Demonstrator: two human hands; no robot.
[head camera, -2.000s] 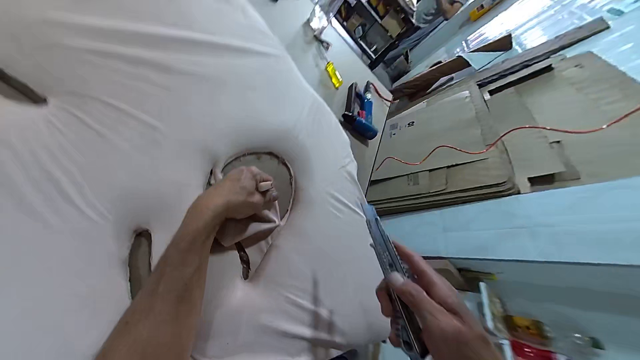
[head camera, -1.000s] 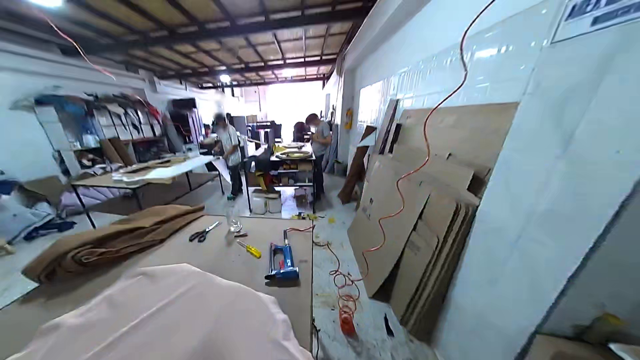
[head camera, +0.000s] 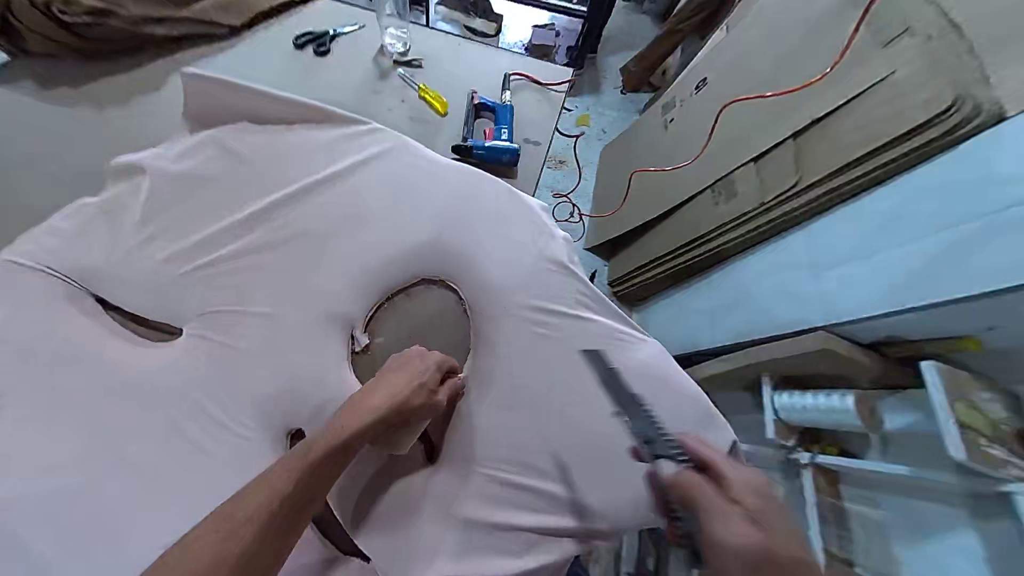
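Note:
Pale pink fabric (head camera: 512, 240) lies stretched over a large rounded form with a round opening and several slits. At the lower edge of the round opening, my left hand (head camera: 416, 388) pinches the fabric edge, and a loose flap hangs beneath the fingers. Through the opening a flat grey-brown surface shows. To the right, my right hand (head camera: 712, 496) grips a snap-off utility knife (head camera: 640, 416), its blade out and pointing up and left above the fabric, apart from it. The knife and right hand are somewhat blurred.
Beyond the fabric, a table (head camera: 336, 72) holds scissors (head camera: 324, 38), a yellow-handled screwdriver (head camera: 424, 92), a clear bottle (head camera: 394, 32) and a blue pneumatic stapler (head camera: 490, 132) with a red hose (head camera: 720, 112). Cardboard sheets (head camera: 760, 160) lean at the right. Below them stands a rack with a roll (head camera: 824, 410).
The view swung up to the room and back down. The left hand is at the round opening's lower edge, as two seconds ago. The knife has come over the fabric, nearer that opening.

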